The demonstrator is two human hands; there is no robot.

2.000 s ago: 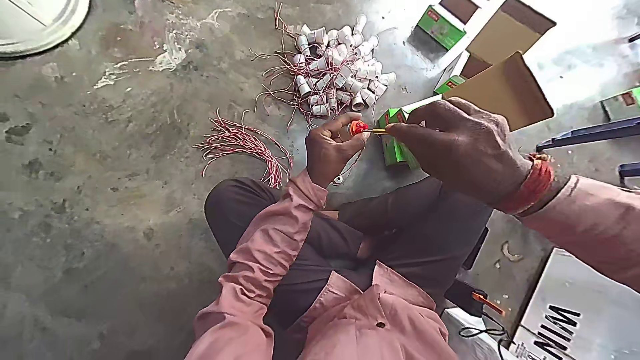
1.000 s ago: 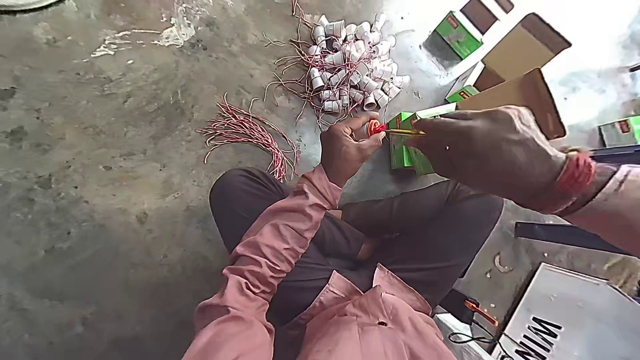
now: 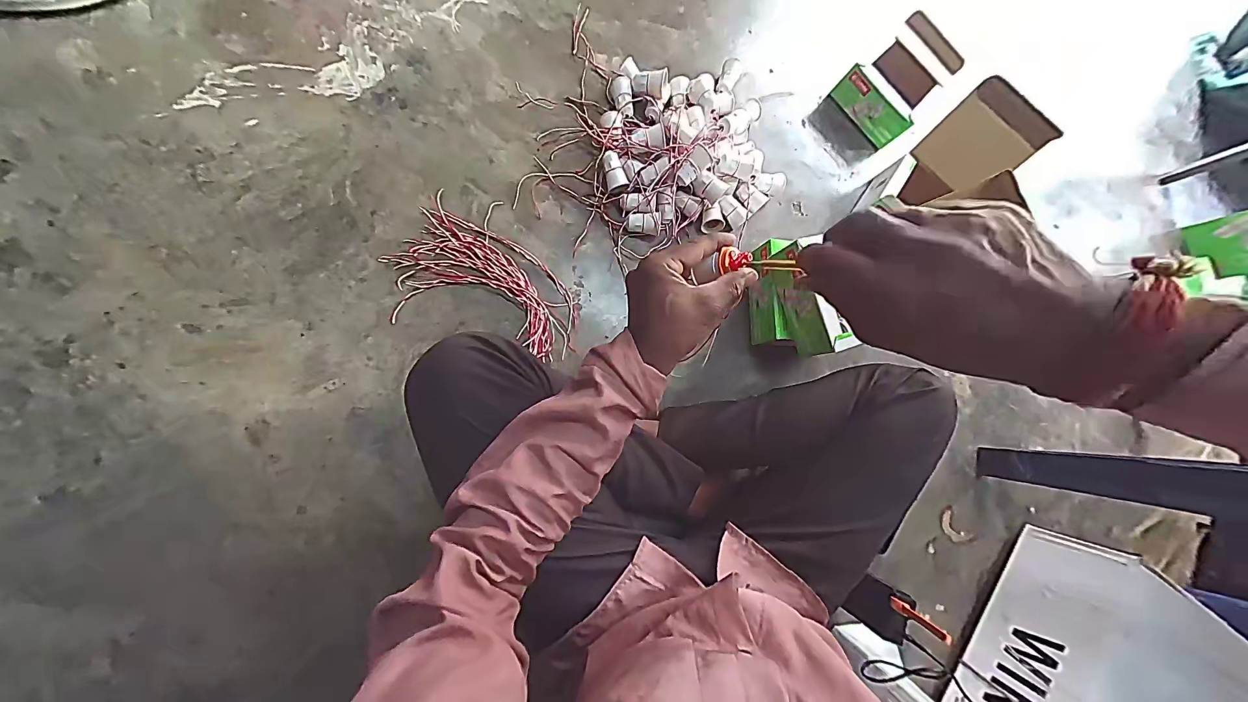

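My left hand [image 3: 682, 297] pinches a small round part with a red and orange face [image 3: 733, 260], seemingly a bulb holder, between thumb and fingers. From the right my right hand [image 3: 936, 283] grips a thin yellow tool, likely a screwdriver [image 3: 777, 265], whose tip meets the red face; its handle is hidden in the fist. Just beyond my hands lies a heap of white plastic bulb holders [image 3: 648, 136] with twisted red and white wires. A bundle of loose red and white twisted wires [image 3: 487, 268] rests on the floor, left of my left hand.
Green cartons [image 3: 780, 317] stand beneath and beside my hands. Farther back are an open cardboard box [image 3: 985, 136] and another green box [image 3: 871, 105]. At lower right lie a white panel with lettering [image 3: 1053, 604], a dark blue bar [image 3: 1102, 478] and a black cable [image 3: 902, 668].
Both hands stay together at the red-faced part, with the tool tip still against it. My right hand has shifted and turned a little around the tool. The view has moved slightly.
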